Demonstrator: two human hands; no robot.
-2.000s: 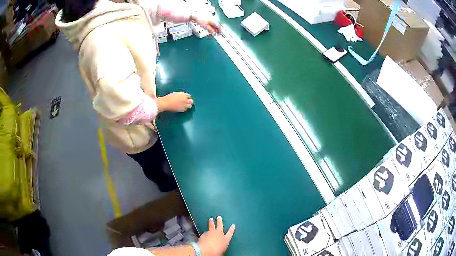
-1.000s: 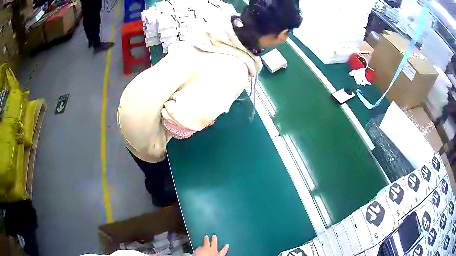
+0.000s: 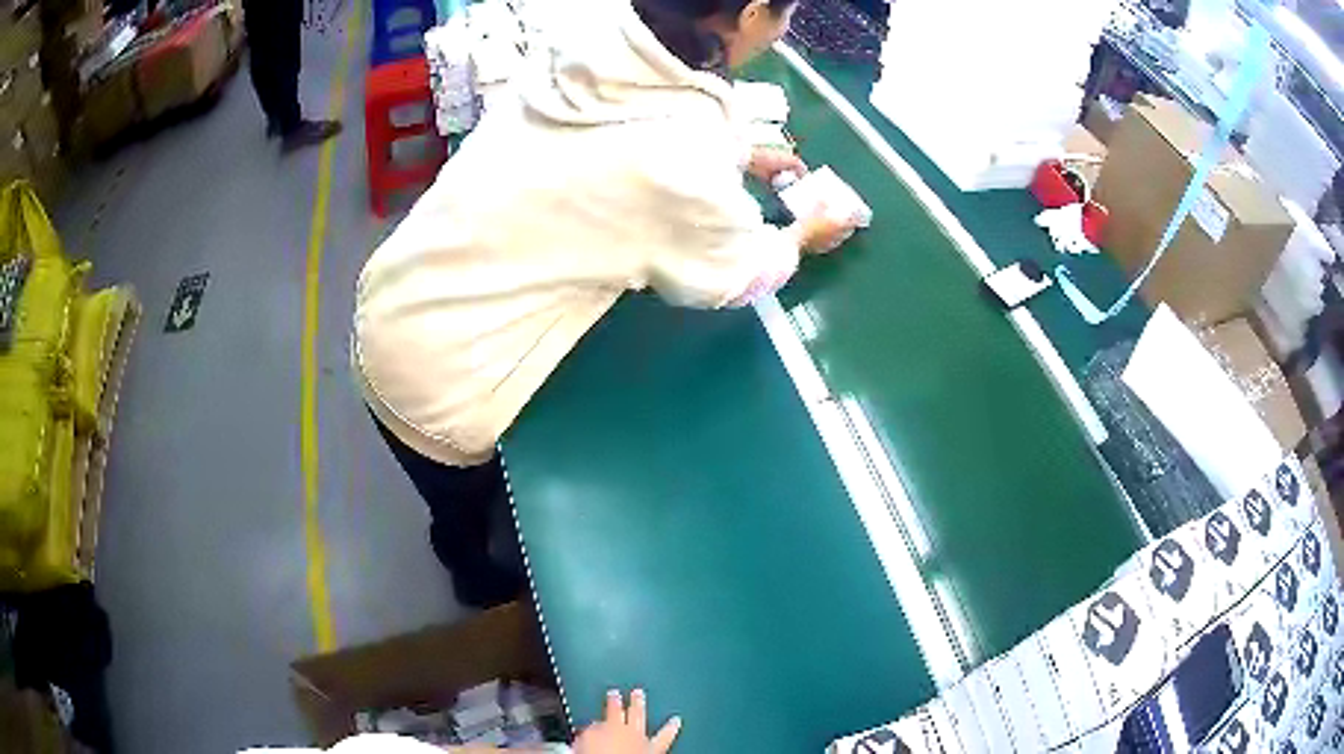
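Observation:
My left hand [image 3: 627, 725] is at the bottom edge, partly cut off, with its fingers apart and nothing in it, at the near end of the green bench [image 3: 693, 516]. My right hand is not in view. The stacked retail boxes [image 3: 1032, 700] fill the lower right, with dark printed pictures on their faces. A smartphone [image 3: 1206, 686] lies on top of the stack.
A person in a cream hoodie [image 3: 560, 221] leans over the green conveyor [image 3: 958, 427], both hands on white boxes [image 3: 826, 195]. An open carton [image 3: 420, 666] with white pieces is below the bench edge. A brown carton [image 3: 1179, 206] stands at the upper right.
The co-worker has leaned across the bench to the conveyor and now has both hands at the white boxes there. My view has shifted and my left hand sits lower in it.

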